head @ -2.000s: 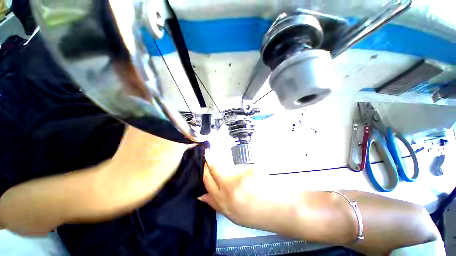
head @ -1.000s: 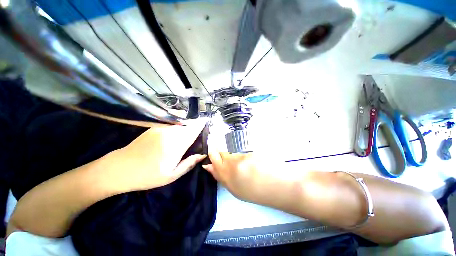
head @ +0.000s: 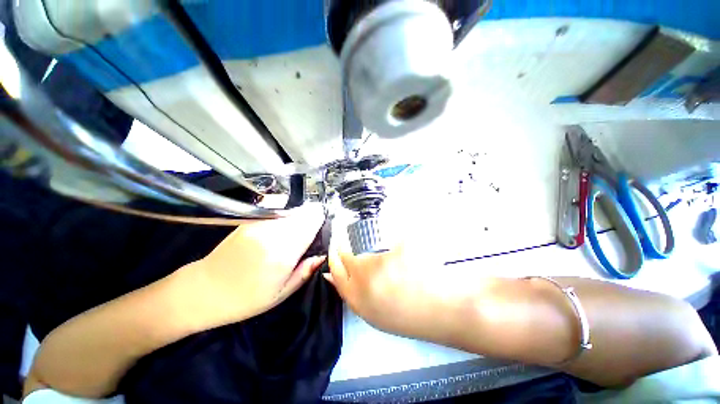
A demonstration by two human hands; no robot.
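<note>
The black garment (head: 260, 339) lies at left and under my left forearm, with a narrow dark edge rising between my hands toward the needle area. My left hand (head: 276, 248) is closed on that edge from the left. My right hand (head: 367, 276) pinches the edge from the right, close to my left fingertips. The presser foot and needle area (head: 316, 189) is just beyond my fingertips, partly hidden. The ridged tension dial (head: 365, 235) stands right beside it. My upper fingers are washed out by glare.
The machine head (head: 292, 71) with its grey knob (head: 399, 71) looms above. A shiny curved metal guard (head: 134, 170) crosses the left. Blue-handled shears (head: 616, 225) and red-handled snips (head: 583, 207) lie at right. Small scraps (head: 478, 177) lie right of the dial. A tape measure strip (head: 426, 384) runs along the front edge.
Since two seconds ago my left hand has come from behind the guard to meet my right at the edge. Over the last second, the hands have barely moved; the view has shifted.
</note>
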